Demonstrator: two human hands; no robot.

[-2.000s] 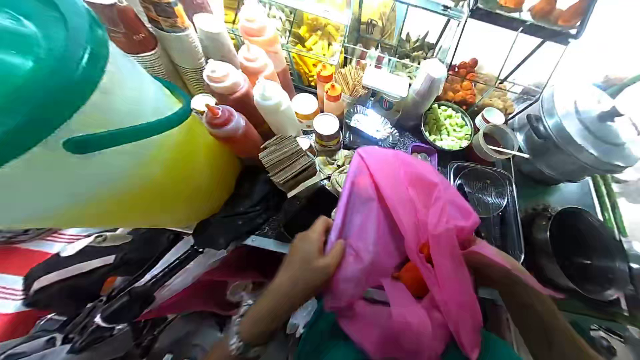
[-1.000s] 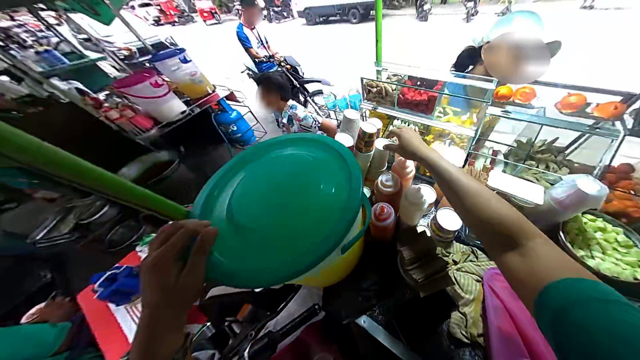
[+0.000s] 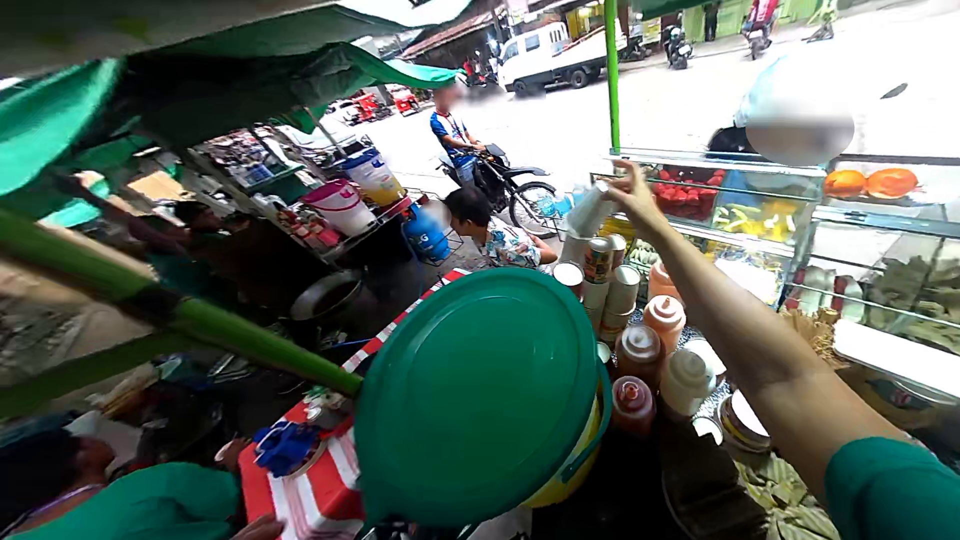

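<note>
My right hand reaches over the counter, its fingers on the rim end of a tilted whitish cup or stack of cups. Below it stand stacks of paper cups. Beside my forearm are squeeze bottles with red, orange and white contents. A large yellow bucket with a green lid fills the middle. My left hand does not show.
Glass cases with red and yellow food stand at the right. A green pole slants in from the left. A person in green is at the lower left beside a red-and-white striped cloth. Another person sits beyond the bucket.
My hands have left the pink bag seen earlier. My left hand, on the green lid one second ago, is out of view. My right hand now has the whitish cup. The view has swung left.
</note>
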